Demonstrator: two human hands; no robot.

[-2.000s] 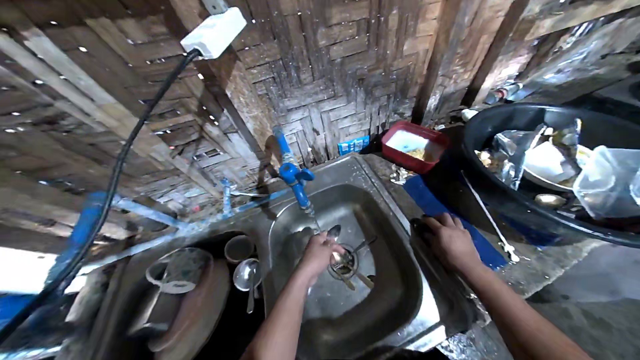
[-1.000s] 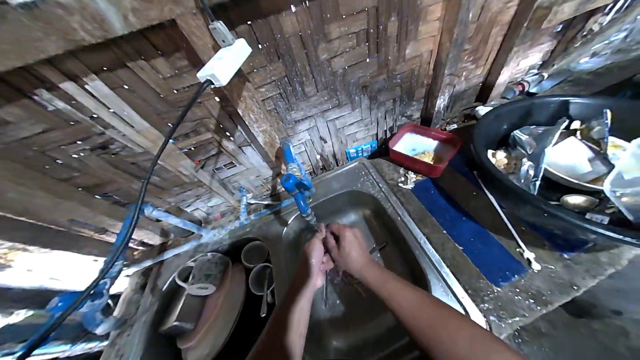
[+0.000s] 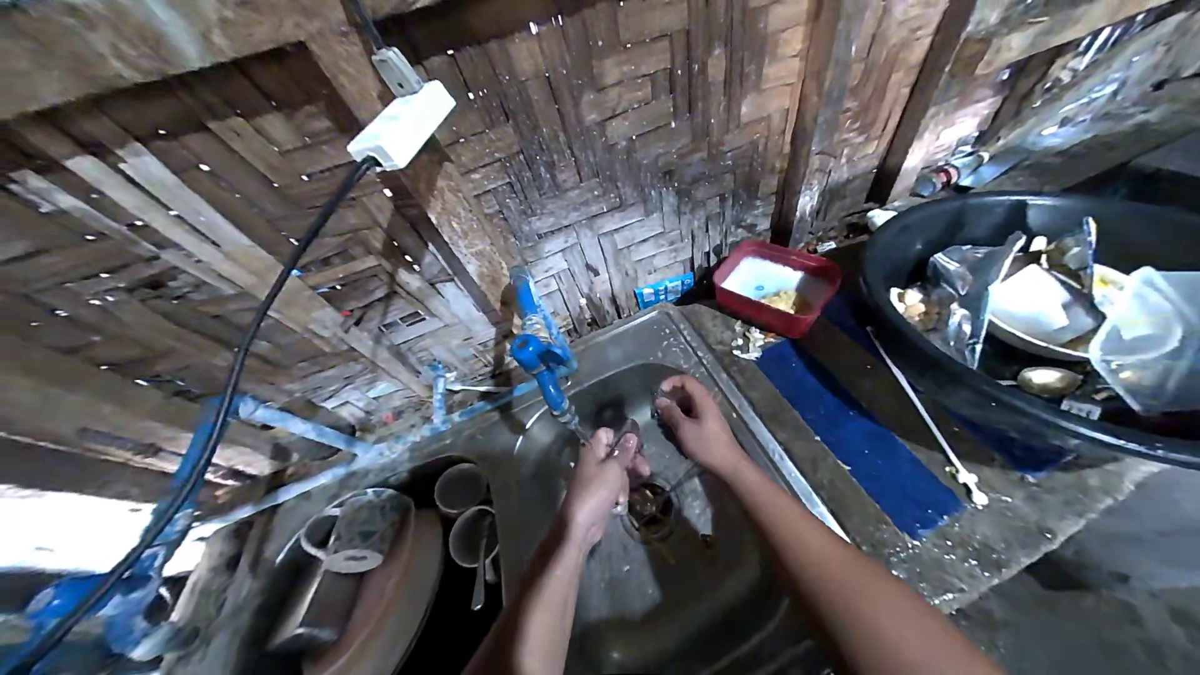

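Observation:
My left hand [image 3: 605, 478] is closed around a metal utensil, probably a spoon [image 3: 623, 433], just below the blue faucet [image 3: 542, 361]. Water seems to run from the faucet onto it. My right hand [image 3: 696, 420] is raised at the right side of the stainless steel sink [image 3: 675, 342], its thumb and fingers curled; whether something small is between them is unclear. Below both hands, more utensils lie around the drain [image 3: 650, 506] in the basin.
Cups [image 3: 461, 488], a patterned mug [image 3: 367, 527] and bowls fill the left basin. Right of the sink are a red plastic container [image 3: 778, 286] with food scraps, a blue strip [image 3: 858, 436], a thin white rod [image 3: 923, 412] and a black tub [image 3: 1031, 436] of dishes and plastic. A black cable [image 3: 253, 319] hangs at left.
My right hand went from the sink's right edge to beside my left hand under the faucet, and has since moved apart to the right. A spoon stands in a cup at left in both recent frames.

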